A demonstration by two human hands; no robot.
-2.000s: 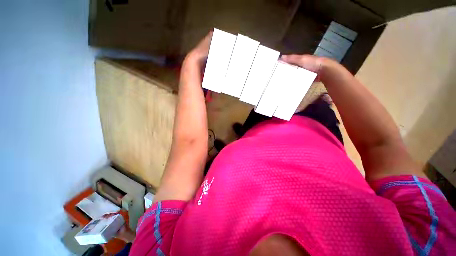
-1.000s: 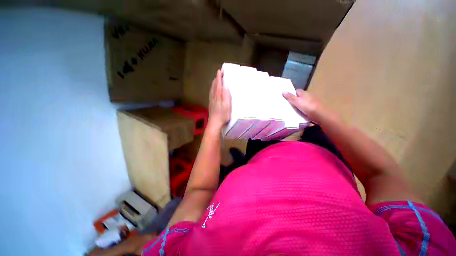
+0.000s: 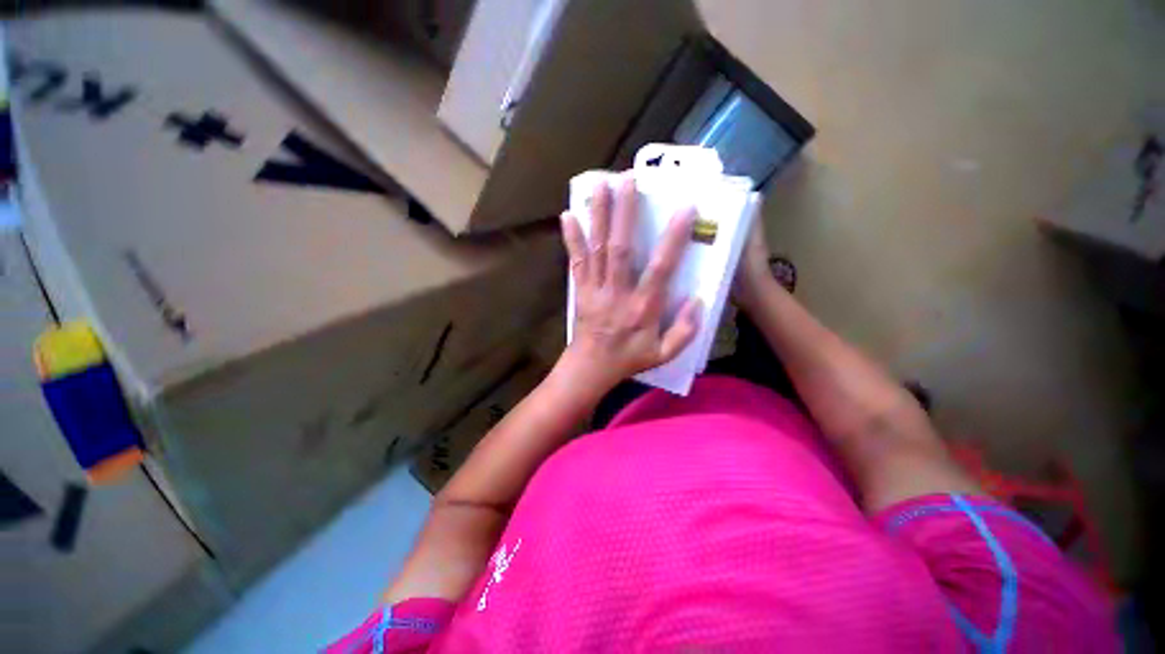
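Note:
A stack of flat white hang-tab boxes (image 3: 662,256) is held between my two hands in front of my chest. A looped hanging tab shows at its far end, and a small gold-brown mark shows on the near face. My left hand (image 3: 626,288) lies flat on that face with fingers spread. My right hand (image 3: 754,259) is on the right side of the stack, its fingers mostly hidden behind it. An open brown inner carton (image 3: 795,133) with pale boxes inside lies just beyond the stack.
A large brown shipping carton (image 3: 294,268) with black printed marks stands at the left, its flaps raised at the top. Yellow, blue and orange material (image 3: 90,399) is at the left edge. Another brown carton (image 3: 1111,211) is at the right. A red-orange object (image 3: 1022,489) is at lower right.
The view has turned, with large cartons now close on the left. The box stack has turned so a broad face with hanging tab shows, and my left hand now lies across it.

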